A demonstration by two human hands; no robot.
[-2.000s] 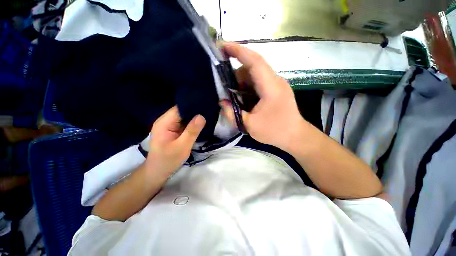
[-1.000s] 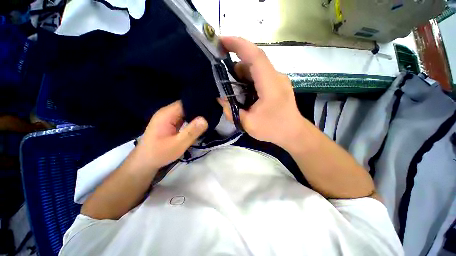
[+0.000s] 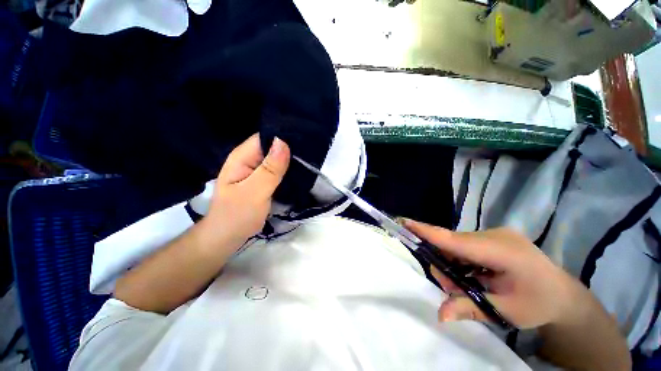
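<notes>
The navy garment (image 3: 196, 87) fills the left and centre, with a light-grey panel (image 3: 341, 163) along its right and lower edge. My left hand (image 3: 250, 181) pinches the navy cloth between thumb and fingers. My right hand (image 3: 500, 279) holds the shears (image 3: 377, 216) by their black handles, low and to the right. The silver blades look closed and point up-left, their tips close to my left fingertips. Whether the tips touch the cloth I cannot tell.
A white machine table with a green front edge (image 3: 464, 135) lies ahead, with the machine head (image 3: 565, 43) at its upper right. Light-grey cloth with black stripes (image 3: 580, 196) is heaped at the right. A blue plastic basket (image 3: 65, 253) stands at the left.
My right hand has swung the shears down and right, from blades over the upper cloth to tips near my left hand. My left hand still pinches the cloth, slightly higher.
</notes>
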